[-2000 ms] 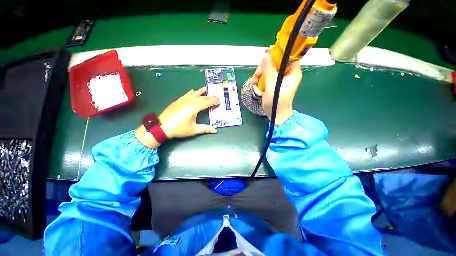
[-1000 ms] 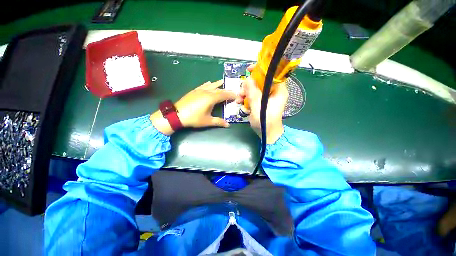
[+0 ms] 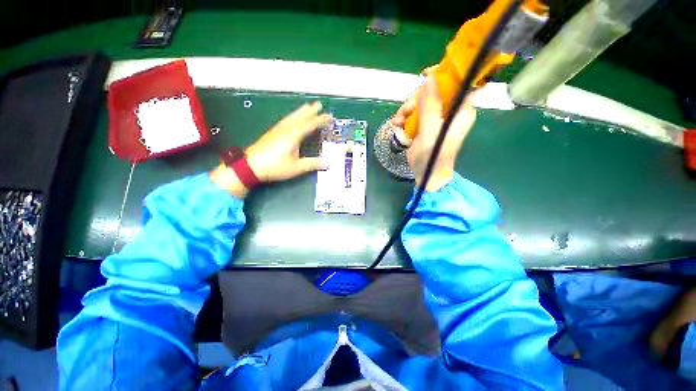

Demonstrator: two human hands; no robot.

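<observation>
A smartphone assembly [image 3: 341, 179] lies on the green bench in front of me, its circuit board at the far end. My left hand [image 3: 288, 147] is at its left edge, fingers spread, thumb on or beside the frame. My right hand [image 3: 435, 131] is shut on an orange electric screwdriver [image 3: 467, 53], tilted with its tip low over a round dotted metal plate [image 3: 392, 156] right of the phone. The hand and driver cover part of the plate. The screws are too small to see.
A red bin [image 3: 118, 126] with white contents stands at the left, beside a black tray [image 3: 46, 130] holding a heap of small parts. A white rail [image 3: 267, 77] and an upright wrapped post [image 3: 568, 57] bound the far side. Phone parts [image 3: 159, 25] lie on the belt beyond.
The screwdriver has moved from over the phone to the round plate at the right. My left hand's fingers have moved to the phone's upper left edge. The phone is more exposed.
</observation>
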